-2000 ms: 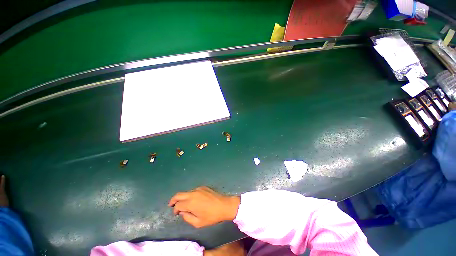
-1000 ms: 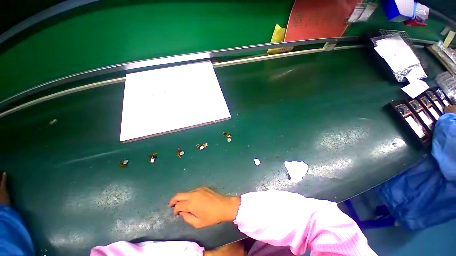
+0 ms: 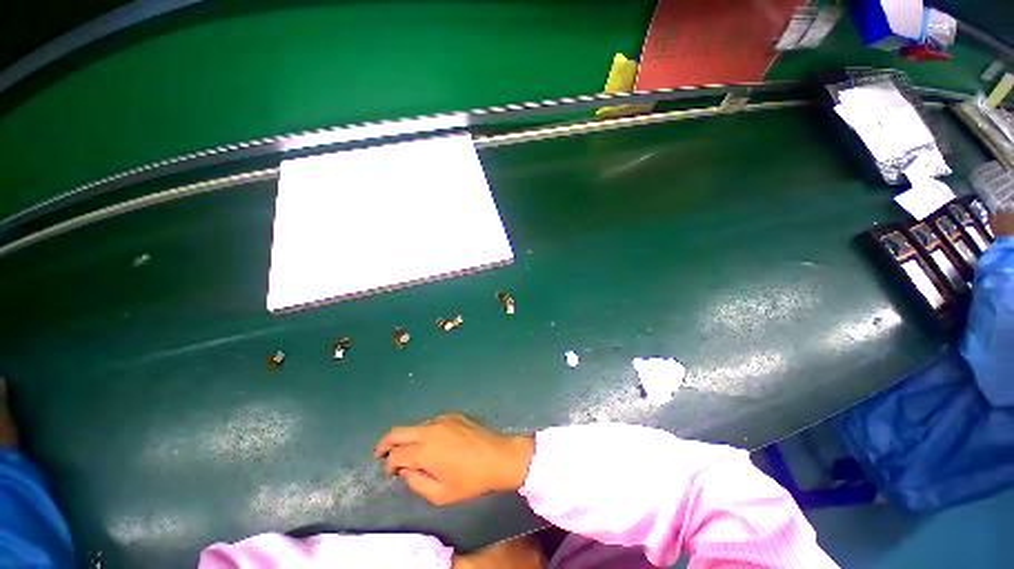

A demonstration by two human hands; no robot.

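Observation:
My right hand [image 3: 450,459] rests on the dark green bench [image 3: 689,245], loosely bent, fingers slightly apart, with nothing visible in it. My left wrist [image 3: 503,553] shows at the bottom edge below my right forearm; the left hand itself is hidden or cut off. Several small gold-brown flex parts with white spots lie in a slanting row, among them the leftmost [image 3: 277,359], a middle one [image 3: 401,337] and the rightmost [image 3: 507,302]. Neither hand touches them. A large white board [image 3: 387,222] lies behind the row.
A torn white scrap [image 3: 659,379] and a tiny white scrap [image 3: 572,359] lie right of my hand. A black phone tray [image 3: 906,258], white papers [image 3: 890,128] and a blue-sleeved person [image 3: 993,317] are at right. Another blue sleeve [image 3: 28,517] is at left. A metal rail runs behind.
My arms and the flex parts have not visibly moved. The right neighbour's hand has come into view beyond the tray. A small pale spot at far left has shifted right.

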